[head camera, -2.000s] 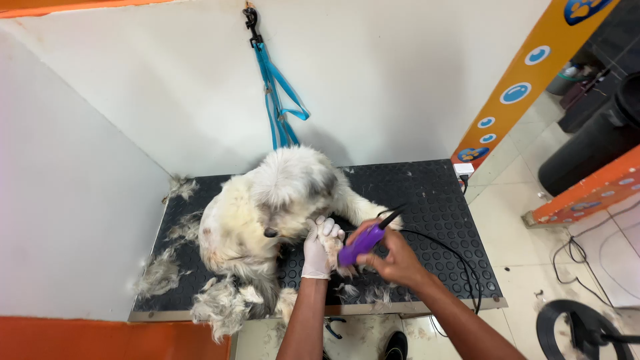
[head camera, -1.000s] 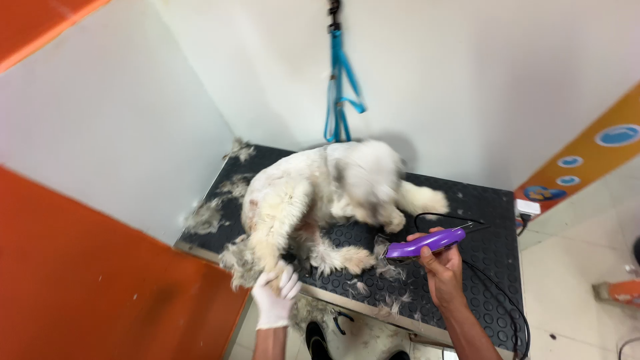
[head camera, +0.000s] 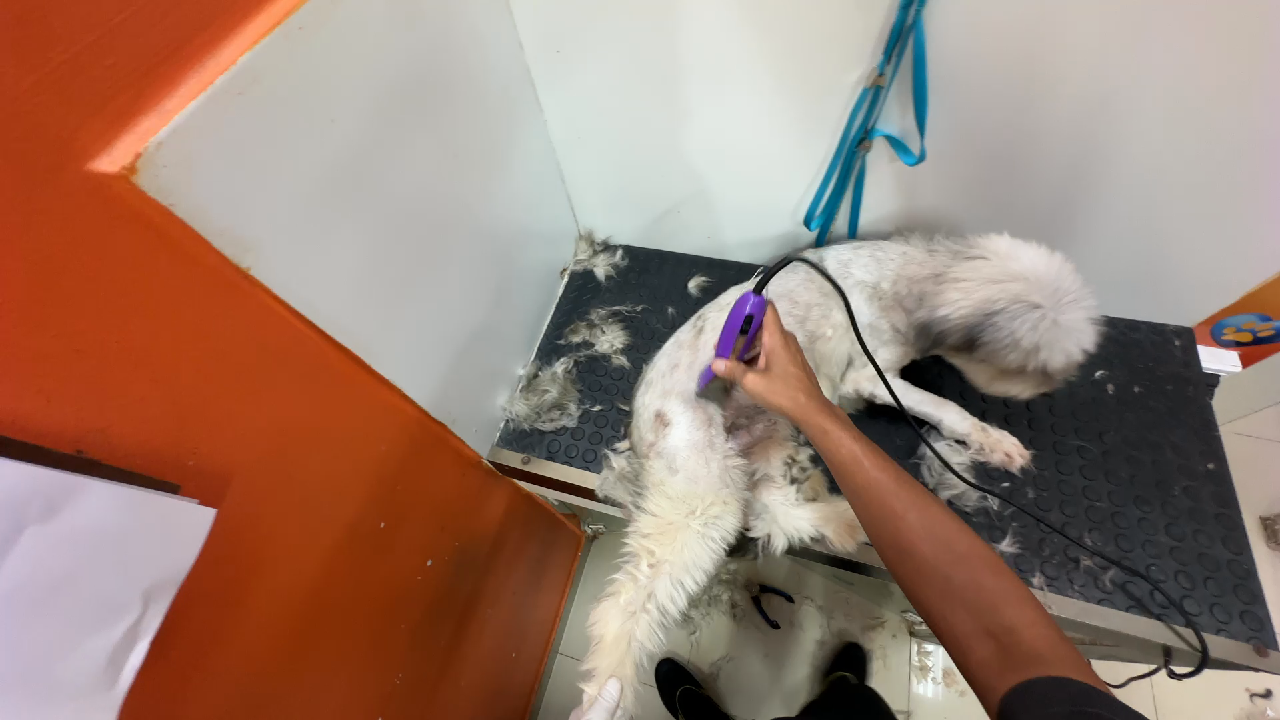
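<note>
A white and grey dog (head camera: 860, 300) lies on its side on a black rubber-topped grooming table (head camera: 1140, 500), its head at the right. My right hand (head camera: 770, 370) grips a purple corded electric clipper (head camera: 740, 325), whose blade end is at the dog's upper hind leg. At the bottom edge of the view, my gloved left hand (head camera: 600, 702) holds the paw end of the stretched, long-haired hind leg (head camera: 670, 530); most of that hand is cut off by the frame. The clipper's black cord (head camera: 900, 400) arcs over the dog and my right forearm.
Clumps of cut fur (head camera: 545, 395) lie on the table's left end. A blue leash (head camera: 860, 130) hangs at the back wall. An orange partition (head camera: 350, 520) borders the left side. Black-handled pliers or clippers (head camera: 770, 605) lie on the floor near my shoes (head camera: 685, 685).
My right hand has brought the clipper from over the table's right part to the dog's hind leg. My left hand has drawn that leg out past the table's front edge. The view has shifted left.
</note>
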